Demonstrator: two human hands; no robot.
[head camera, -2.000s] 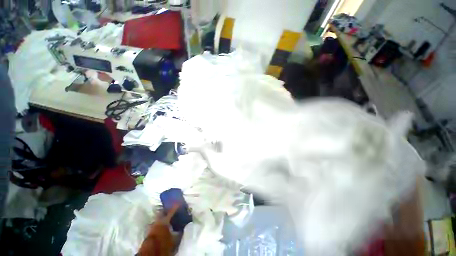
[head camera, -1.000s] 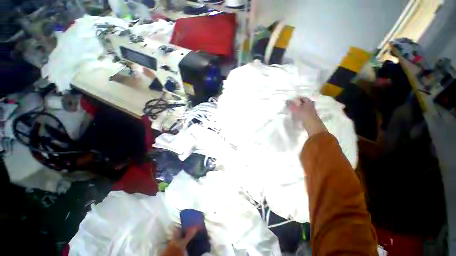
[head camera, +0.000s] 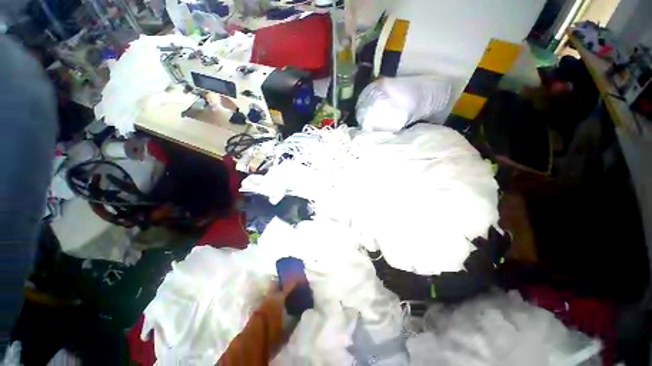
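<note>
My left hand (head camera: 287, 287), in an orange-brown sleeve, is at the lower middle with its fingers on a dark smartphone (head camera: 294, 275). The hand is small and blurred. The phone lies against white garment pieces (head camera: 207, 300) that spread around it. A large bright white heap (head camera: 422, 193) is beyond, right of centre. A blurred greyish-white cloth (head camera: 500, 332) is at the bottom right. My right hand is not visible.
A lockstitch machine (head camera: 247, 93) stands at the upper left with scissors (head camera: 239, 143) and loose white tape (head camera: 322, 146) beside it. A red board (head camera: 293, 44) is behind. A white bundle (head camera: 407, 100) lies near yellow-black striped edges. Blue-grey cloth fills the left edge.
My right hand and sleeve, earlier on the big heap, have left the picture. The heap's top is lower, showing the bundle behind it. Blurred cloth now shows at bottom right. The left hand stays at the phone.
</note>
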